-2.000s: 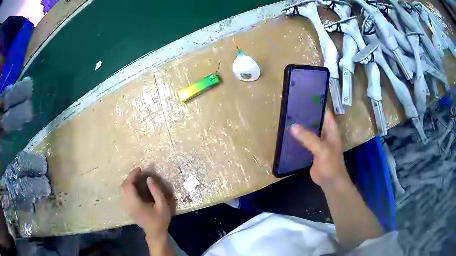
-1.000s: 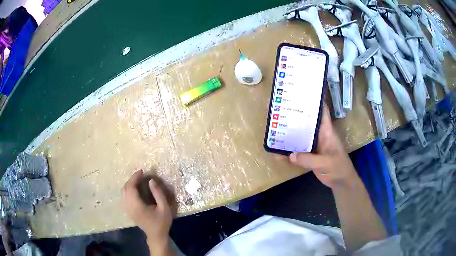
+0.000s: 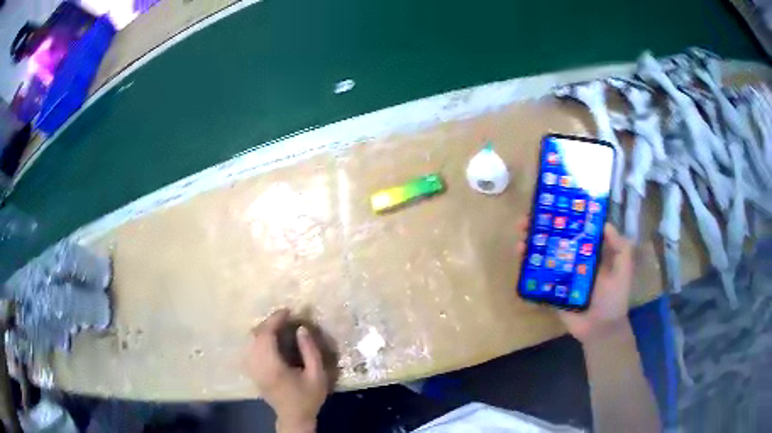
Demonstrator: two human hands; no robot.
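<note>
My right hand (image 3: pixel 611 292) holds a smartphone (image 3: pixel 569 221) upright above the right part of the bench. Its screen is lit and shows rows of app icons on blue. My fingers wrap its lower edges. My left hand (image 3: pixel 292 364) rests at the bench's front edge with fingers curled and apart; nothing shows in it. A glue bottle (image 3: pixel 488 172), white with a green tip, stands or lies left of the phone. A yellow-green lighter (image 3: pixel 407 194) lies left of the bottle.
Grey-white leg pieces (image 3: pixel 669 220) are piled at the right. Grey ruffled pieces (image 3: pixel 76 292) are grouped at the left end. A white scrap (image 3: pixel 370 343) is beside my left hand. A green conveyor belt (image 3: pixel 254 93) runs behind the bench (image 3: pixel 212 296). Blue crate material (image 3: pixel 650 347) shows below right.
The phone screen went from dim purple to a white list, then to app icons. The camera view has shifted, so the bench things appear further right and lower. My left hand keeps its curled pose.
</note>
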